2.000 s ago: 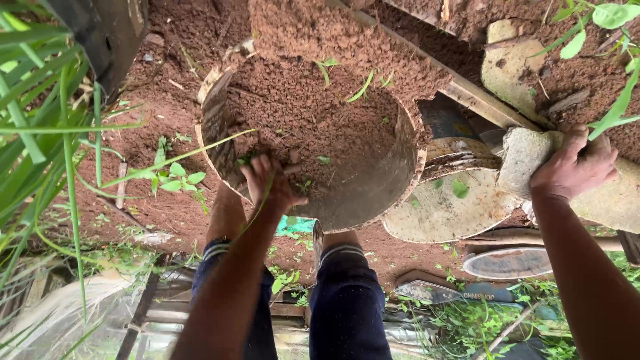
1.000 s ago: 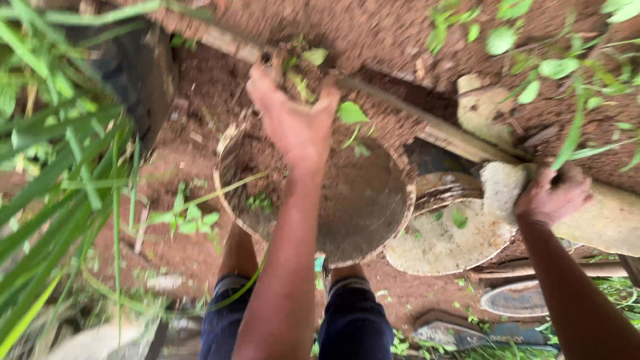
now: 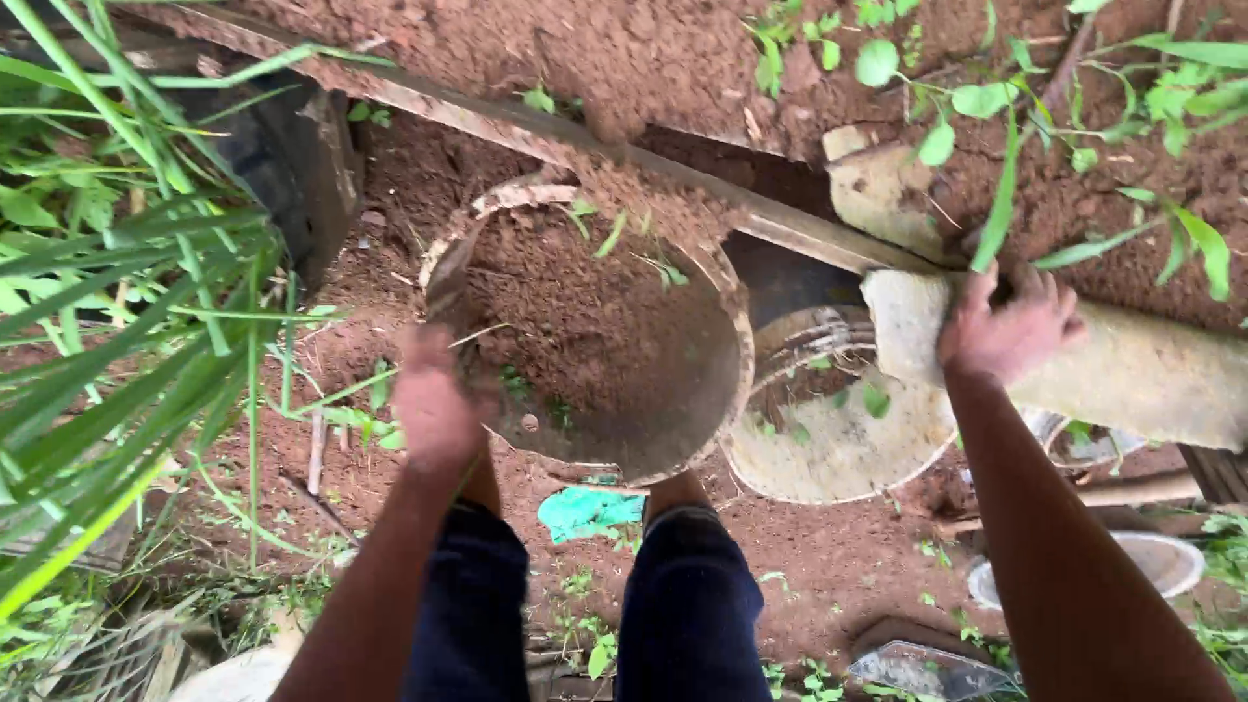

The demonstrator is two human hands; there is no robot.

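A round, dirt-caked container (image 3: pixel 743 366) stands before my legs, with loose reddish soil (image 3: pixel 575 302) and a few green leaves inside. My left hand (image 3: pixel 439 400) is blurred at the container's left rim; whether it touches the rim or holds anything is unclear. My right hand (image 3: pixel 1009 327) rests on the end of a pale, rough slab (image 3: pixel 1131 366), right of the container. A narrow wooden board (image 3: pixel 799 229) runs slantwise behind the container, and soil spills over it to the rim.
A second pale round container (image 3: pixel 838 448) lies right of the first. Long grass (image 3: pixel 146 312) and a dark tyre-like object (image 3: pixel 283 166) are at left. A green plastic scrap (image 3: pixel 590 512) lies near my feet, an oval lid-like piece (image 3: pixel 1092 568) at lower right.
My left hand has moved from beyond the container's far rim, where it held weeds, back to the left rim; the weeds are out of it. My right hand stays at the slab.
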